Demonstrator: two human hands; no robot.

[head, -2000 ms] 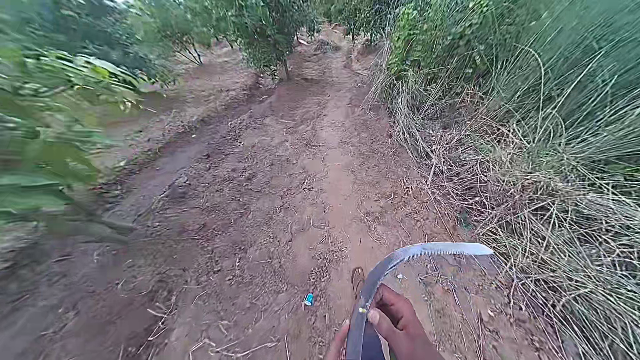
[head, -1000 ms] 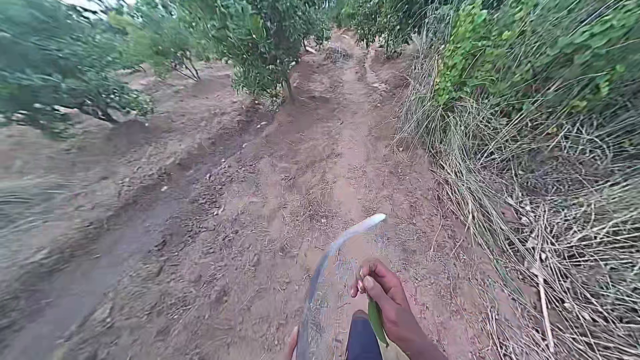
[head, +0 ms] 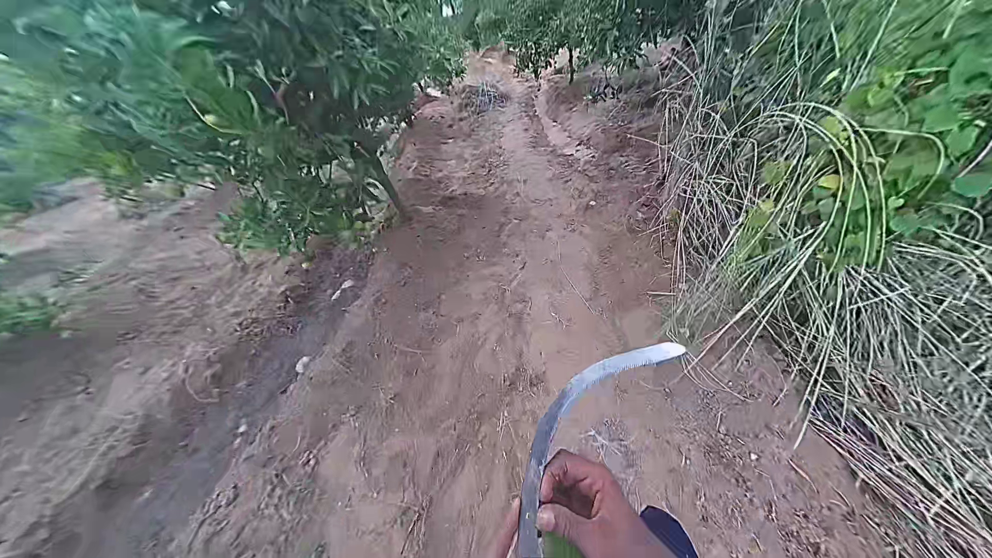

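A sickle with a curved, toothed metal blade (head: pixel 549 422) rises from the bottom edge, its pale tip pointing right; its handle is out of view. Only a sliver of my left hand (head: pixel 508 531) shows, just left of the lower blade, so its grip is hidden. My right hand (head: pixel 589 504) is right beside the blade, fingers curled and thumb against the fingers. Below that thumb is a green plant piece (head: pixel 559 545), cut off by the frame; whether it is a leaf or a pod is unclear. Whether the right fingertips touch the blade is unclear.
A dirt path (head: pixel 473 310) runs ahead. A shallow ditch (head: pixel 256 403) and a leafy tree (head: pixel 310 101) lie to the left. Dry long grass (head: pixel 876 333) and green vines lean in from the right. A heap of twigs (head: pixel 484 94) lies farther along the path.
My right hand, apart from the blade a second ago with the green piece in it, is now close beside the blade. The view has moved forward along the path, and the tree is nearer.
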